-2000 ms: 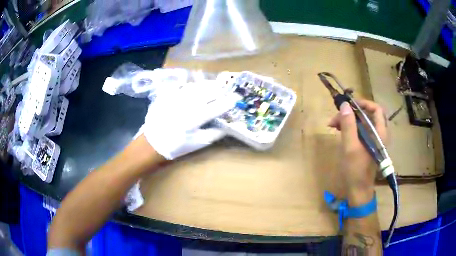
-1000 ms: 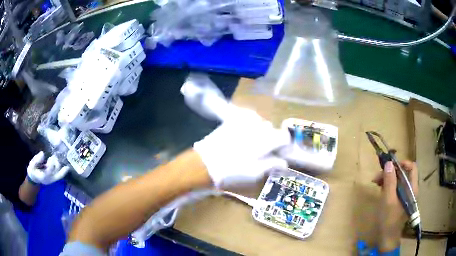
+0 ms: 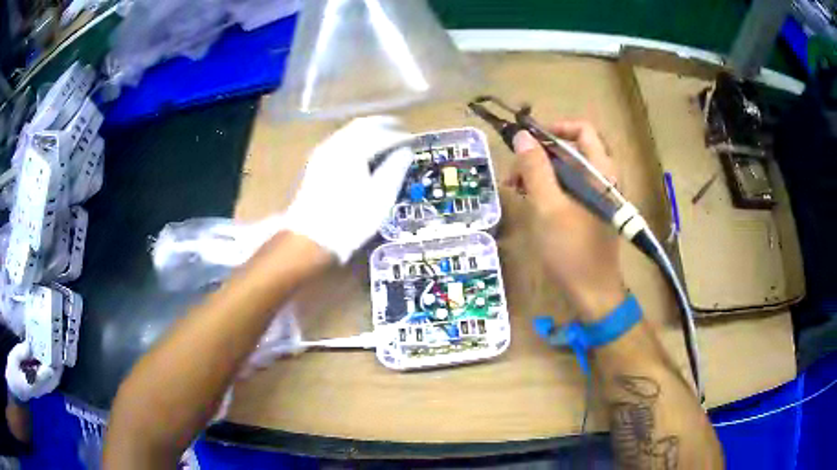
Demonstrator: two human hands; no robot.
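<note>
Two open white power strip halves with green boards lie on the brown cardboard, one behind the other. The nearer one [image 3: 440, 301] has a white cord leaving its left side. My left hand [image 3: 353, 188], in a white glove, is at the left edge of the farther one [image 3: 447, 184]; its fingertips are over the board, and whether they grip it is unclear. My bare right hand [image 3: 564, 184] holds the soldering iron [image 3: 578, 179], tip pointing up and left, above the cardboard at the right of the farther strip.
A clear extractor hood [image 3: 367, 60] stands behind the strips. Stacked white units [image 3: 46, 202] are at left, beside another person's gloved hand [image 3: 32, 372]. Crinkled clear plastic [image 3: 197, 248] lies by my left forearm. A cardboard tray [image 3: 725, 298] with a dark metal box [image 3: 748, 174] is at right.
The farther strip now lies squarely behind the nearer one. My left hand has moved to its left edge. The iron has come closer to the strips. The camera view has shifted.
</note>
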